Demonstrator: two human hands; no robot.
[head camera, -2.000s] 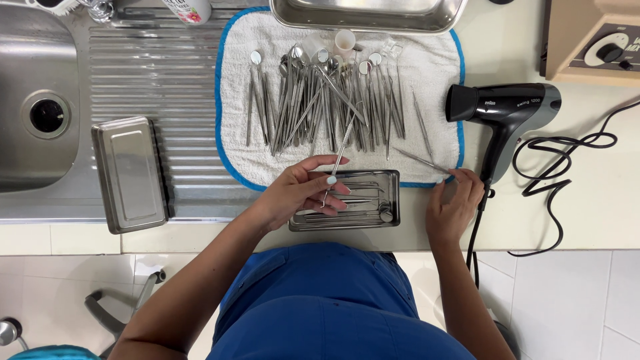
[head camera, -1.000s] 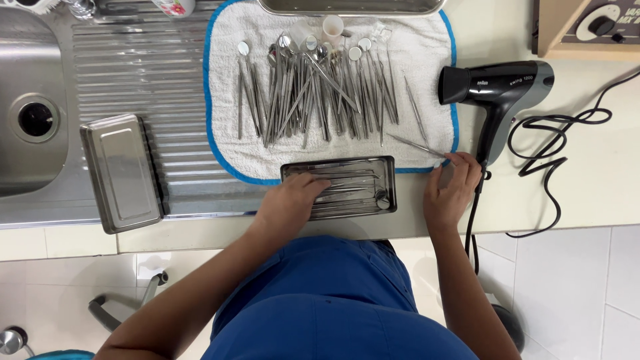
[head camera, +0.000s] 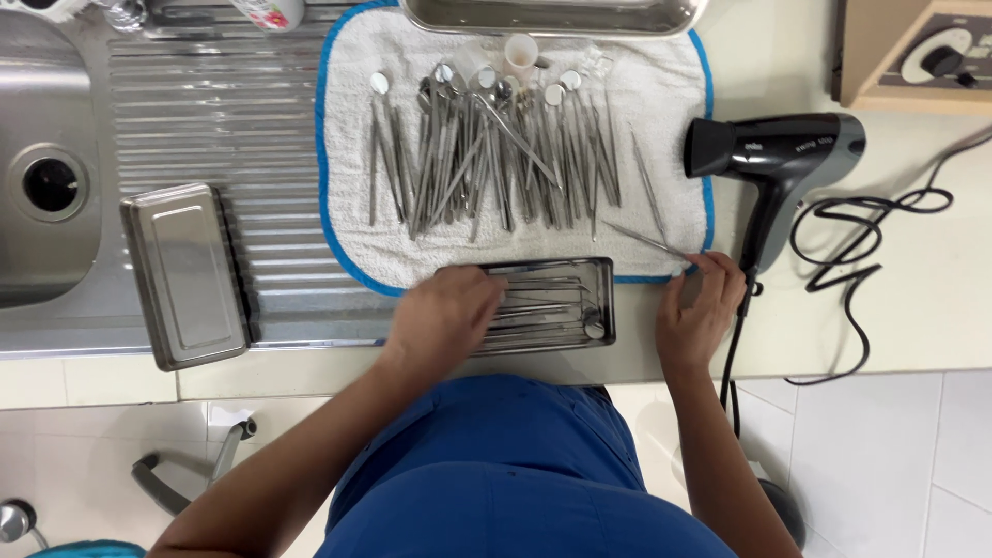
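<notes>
My left hand (head camera: 449, 310) is over the left end of a shallow metal instrument tray (head camera: 611, 302); its fingertips are bent down and blurred, so whether they hold anything is hidden. In the tray lie several slim dental instruments and a dental mirror (head camera: 594, 324). Between the fingers of my right hand (head camera: 701, 310) is the end of a thin metal dental instrument (head camera: 642, 239), slanting up-left over the towel. Many dental mirrors and other handles (head camera: 496, 163) lie in a pile on a white towel with blue edging (head camera: 349, 178). Another thin instrument (head camera: 648, 182) lies apart at the right.
A metal tray lid (head camera: 190, 279) rests on the ridged drainboard (head camera: 194, 132) beside the sink (head camera: 39, 139). On the right are a black hair dryer (head camera: 783, 147), its coiled cord (head camera: 852, 225) and a device with a dial (head camera: 922, 62). A larger metal tray (head camera: 550, 19) borders the towel's top.
Two seconds ago my left hand held a slim metal instrument above the small tray; that hand has since lowered to the tray's left part. My right hand still holds its instrument at the towel's edge.
</notes>
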